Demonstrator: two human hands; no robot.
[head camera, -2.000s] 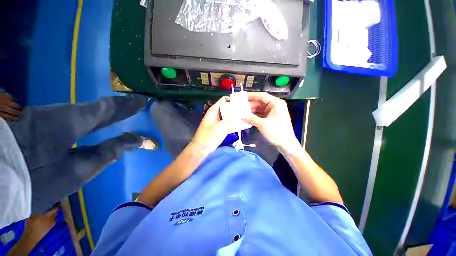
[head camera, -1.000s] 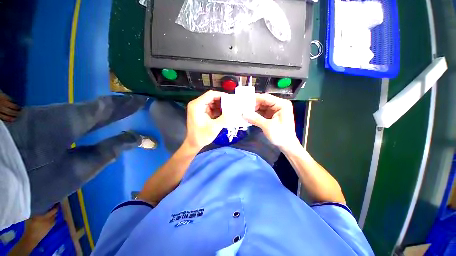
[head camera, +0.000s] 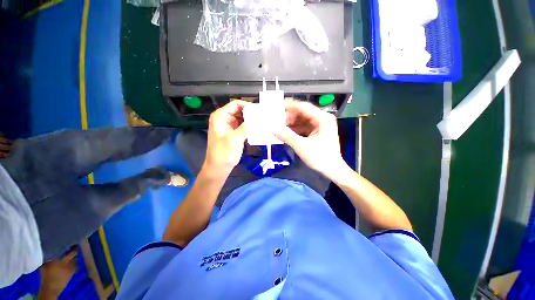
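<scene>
A white power adapter (head camera: 265, 120) is held upright in front of the dark machine base, its two metal pins pointing away from me. Its white bundled cord (head camera: 270, 164) hangs from the near end. My left hand (head camera: 226, 132) grips the adapter's left side. My right hand (head camera: 311, 135) grips its right side, with the fingers partly curled behind. The white surfaces are overexposed, so seams between casing parts cannot be made out.
The machine base (head camera: 252, 64) has crinkled clear film (head camera: 234, 26) on top and green buttons (head camera: 192, 102) (head camera: 326, 99) at its front corners. A blue basket (head camera: 443, 76) of white shells, a thin ring (head camera: 361, 57) and a white bar (head camera: 478, 96) are at right. A person's legs (head camera: 88, 158) are at left.
The adapter and both hands have shifted slightly left, and the pins now overlap the machine's top. The cord bundle hangs clear below the adapter. The red button is now hidden.
</scene>
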